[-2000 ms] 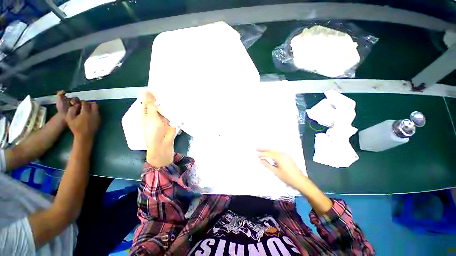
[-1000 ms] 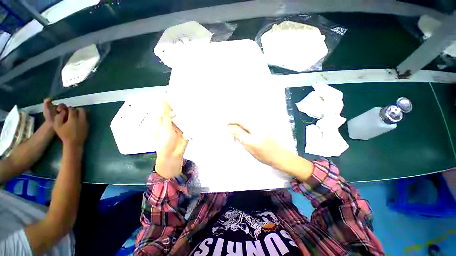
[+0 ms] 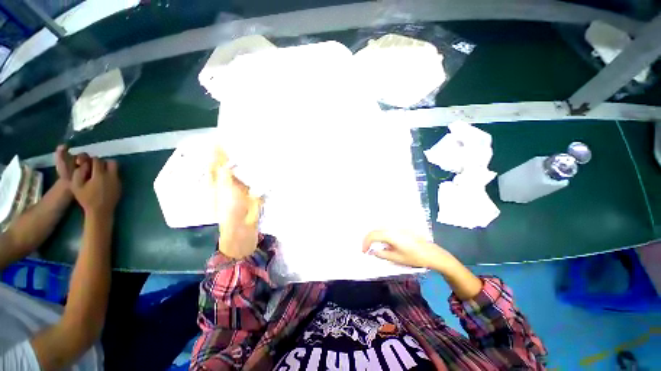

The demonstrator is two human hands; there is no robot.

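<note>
A flat stack of bright white sheets or bags [image 3: 348,210] lies on the bench in front of me, with crinkled clear edges. A large overexposed white piece [image 3: 290,94] reaches from it across the rail; its lower outline blends into the stack. My left hand [image 3: 238,210] holds this piece at its left edge. My right hand [image 3: 407,250] is over the stack's lower right, fingers curled around a small white thing, perhaps cloth. A white hexagonal housing [image 3: 181,185] lies left of the stack, partly behind my left hand.
Crumpled white cloths [image 3: 467,188] and a dispenser bottle [image 3: 535,179] lie to the right. Housings on clear film [image 3: 413,69] lie on the belt beyond the pale rail [image 3: 493,114]. At left are a person's clasped hands [image 3: 90,177] and stacked housings [image 3: 22,192]. A blue stool [image 3: 598,279] stands lower right.
My right hand moved in over the stack, then back toward its lower right edge. The large white piece went lower, then up again. The view shifted, and belt housings appear further left.
</note>
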